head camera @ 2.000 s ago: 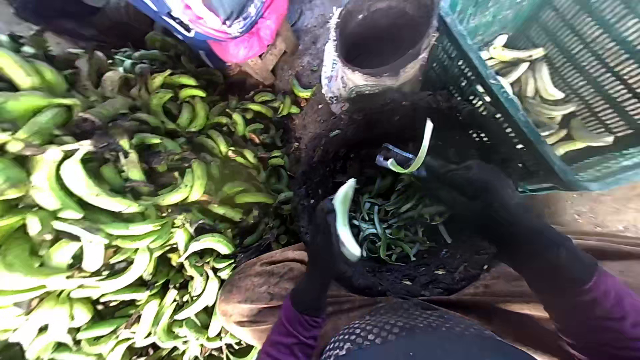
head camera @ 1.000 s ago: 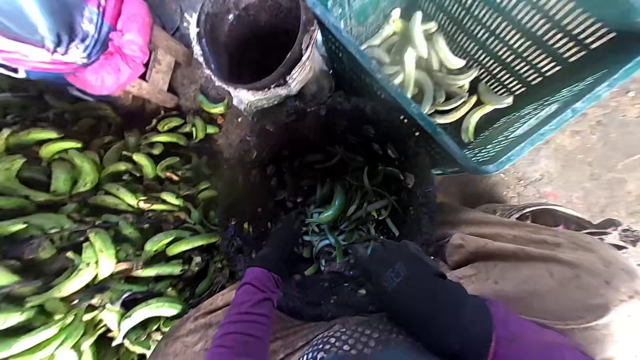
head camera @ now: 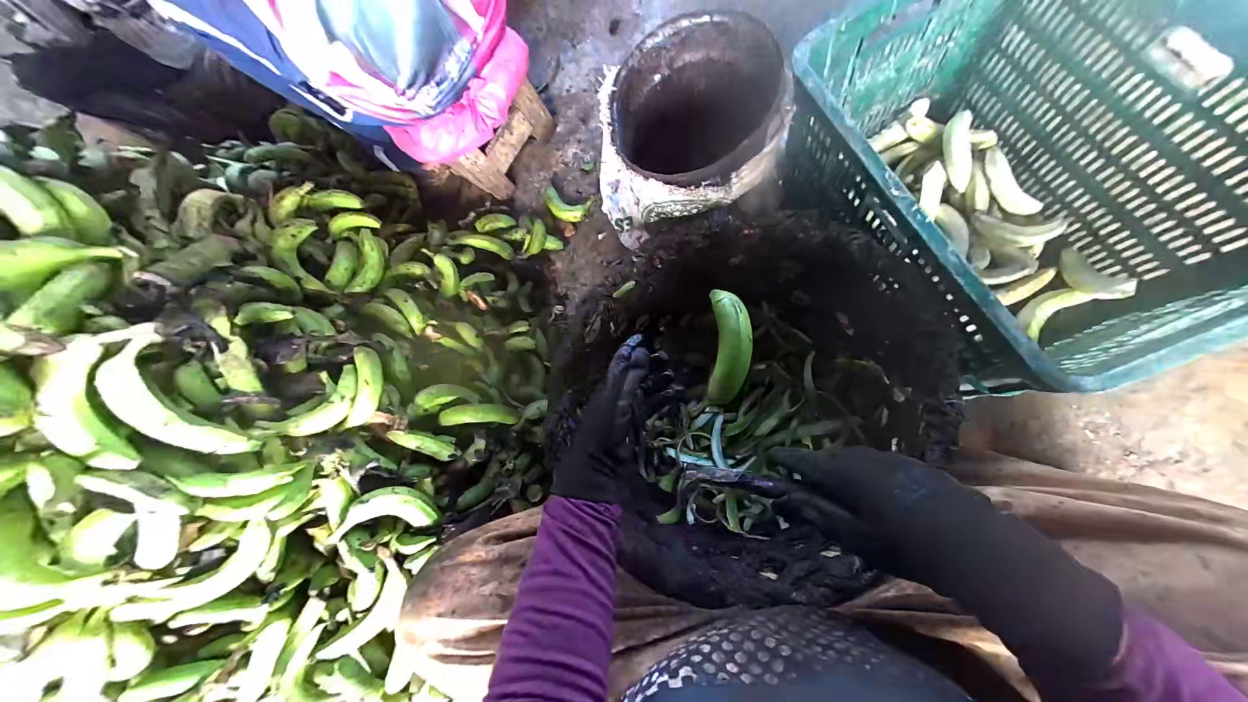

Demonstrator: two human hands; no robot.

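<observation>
Both hands wear dark, stained gloves over a wide dark tub of green peel strips. An unpeeled green banana or plantain stands nearly upright over the peels, between my hands. My left hand is just left of it, fingers raised, with a gap to the fruit and nothing visibly held. My right hand is lower right, closed on a thin, stained hand tool that points left over the peels. Its exact kind is unclear.
Green bananas or plantains are heaped left. An open cylindrical container stands ahead, beside a green plastic crate with peeled fruit. Another person's clothed body is upper left, near a wooden stool.
Two seconds ago my left hand held a pale peeled fruit; now it holds none. The green fruit, lying low among the peels one second ago, is now nearly upright. My left hand has opened beside it.
</observation>
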